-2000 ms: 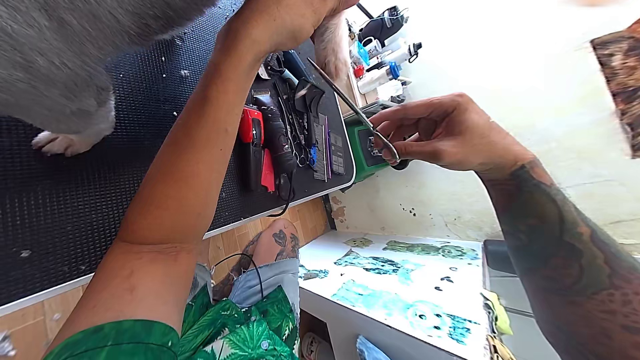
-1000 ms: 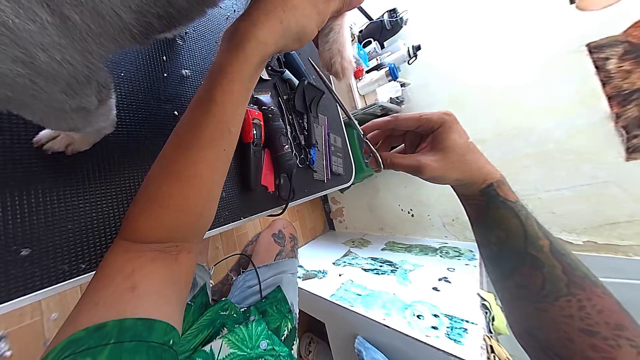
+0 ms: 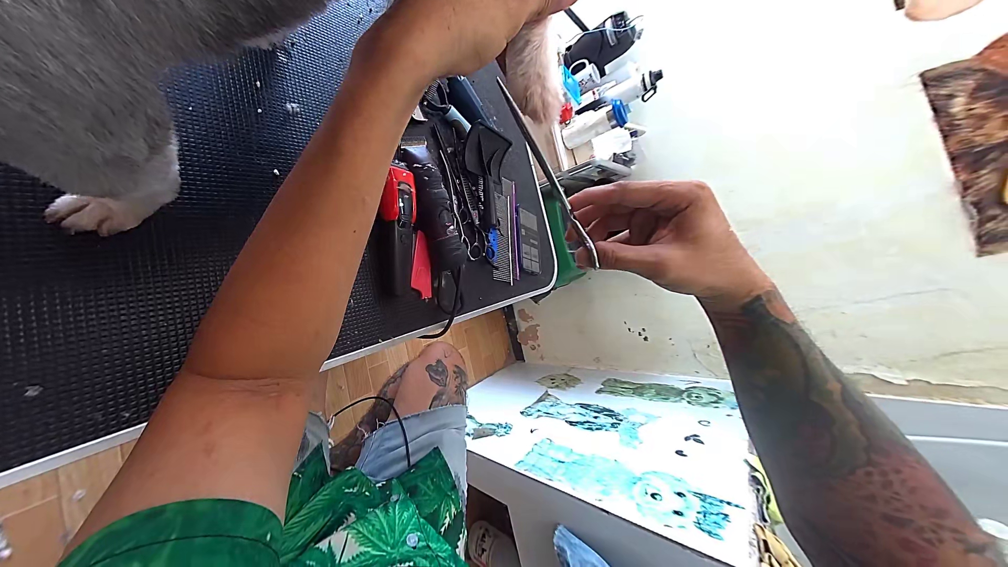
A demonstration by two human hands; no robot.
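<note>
My right hand (image 3: 654, 236) holds a pair of long metal scissors (image 3: 551, 177) by the handle, the blades pointing up and left, their tip beside a light furry leg (image 3: 534, 75). My left hand (image 3: 480, 31) is at the top edge, closed at the upper end of that leg; its fingertips are partly cut off by the frame. A grey-furred animal (image 3: 87, 94) stands on the black ribbed table (image 3: 157, 299) at the left, one pale paw (image 3: 102, 213) flat on the mat. Its head is out of view.
Clippers (image 3: 399, 228), a dark trimmer (image 3: 435, 213), more scissors and a metal comb (image 3: 504, 236) lie near the table's right end. Bottles (image 3: 591, 124) and a mug stand beyond. A white cabinet (image 3: 598, 449) with painted animal pictures stands below, beside the wall (image 3: 772, 157).
My right hand, with the scissors, has shifted slightly left since the oldest frame, and its fingers sit differently on the handle. My left hand and the animal's standing paw stay about where they were.
</note>
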